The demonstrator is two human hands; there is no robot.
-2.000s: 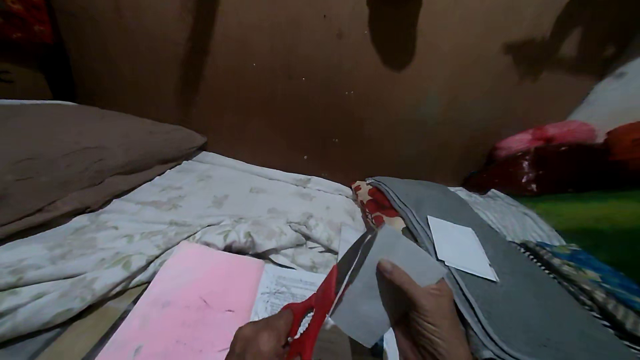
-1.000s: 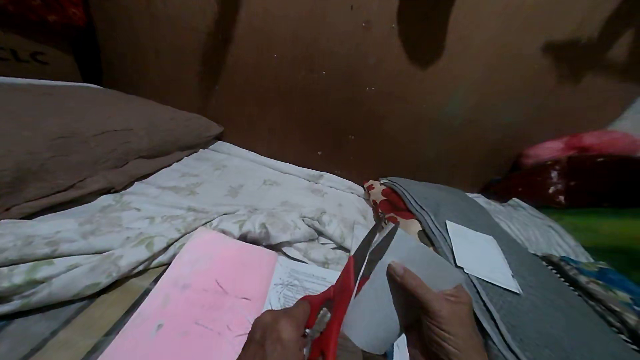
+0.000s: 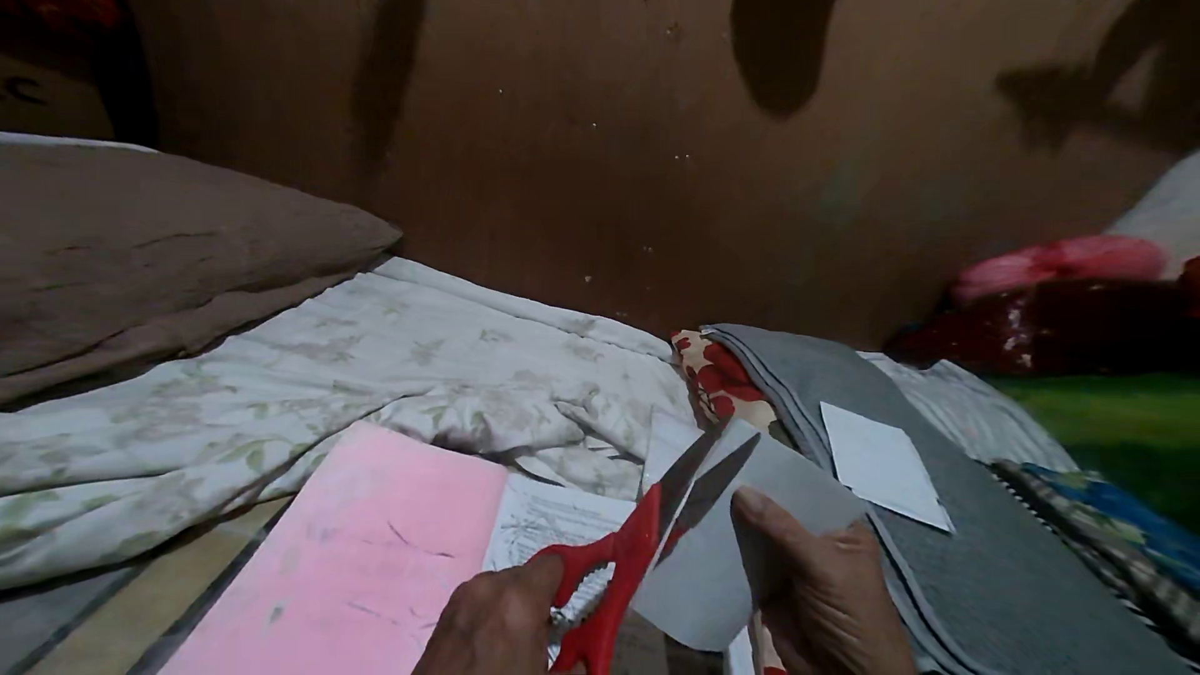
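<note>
My left hand [image 3: 497,619] grips red-handled scissors [image 3: 623,581] at the bottom centre, their blades spread at the left edge of a grey-white piece of paper [image 3: 717,562]. My right hand [image 3: 825,591] pinches that paper, thumb on top and fingers hidden behind it. A narrow strip lies along the paper's edge between the blades. Left of the scissors is a pink sheet or cover [image 3: 366,544] with pen marks, beside a printed page [image 3: 544,516]. White paper pieces [image 3: 881,464] rest on a folded grey blanket [image 3: 994,544] to the right.
A white floral sheet [image 3: 525,347] spreads behind the hands, with a brown pillow [image 3: 169,253] at the left. A brown wall [image 3: 562,187] stands behind. At the right are a pink bundle [image 3: 1069,262], a dark red shiny item [image 3: 1050,323] and green fabric [image 3: 1106,412].
The scissors' blades, close together two seconds ago, are now spread at the paper's edge. Both hands keep their hold on scissors and paper.
</note>
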